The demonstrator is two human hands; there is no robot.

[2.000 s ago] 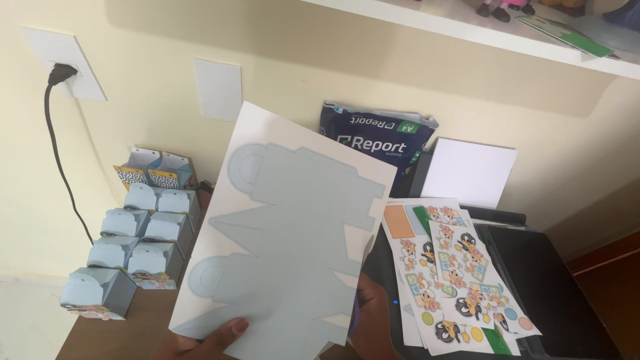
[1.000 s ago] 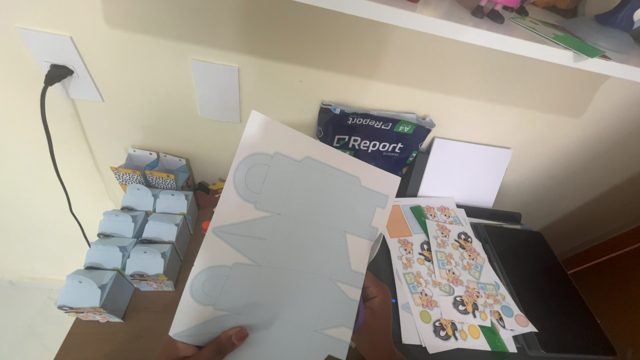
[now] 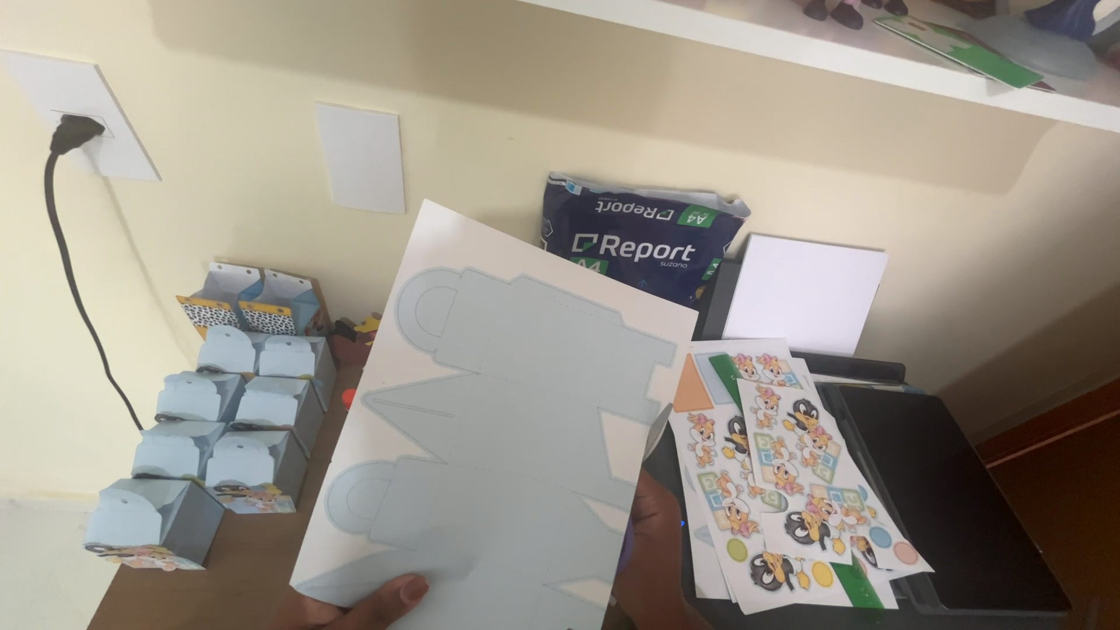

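Note:
A white sheet printed with light blue box templates point(image 3: 525, 420) is held up in front of me. My left hand point(image 3: 372, 608) grips its lower left part, thumb on the printed face. My right hand point(image 3: 656, 542) is at the sheet's right edge, partly hidden behind it. Just above that hand a metal blade point(image 3: 658, 430) shows at the edge, perhaps of scissors; the handles are largely hidden, with a bit of purple by the fingers. Right of the hand, printed cartoon character sheets point(image 3: 787, 472) lie overlapping on a black printer point(image 3: 945, 490).
Several small light blue paper boxes point(image 3: 175, 451) stand in rows on the brown table point(image 3: 236, 577). Behind are a dark blue paper pack point(image 3: 639, 236) and white sheets point(image 3: 805, 293) in the printer's rear feed. A black plug point(image 3: 77, 131) sits in the wall outlet; a white shelf point(image 3: 787, 52) crosses above.
The blade at the sheet's right edge is now plainer to see. Otherwise the sheet and both hands have barely moved.

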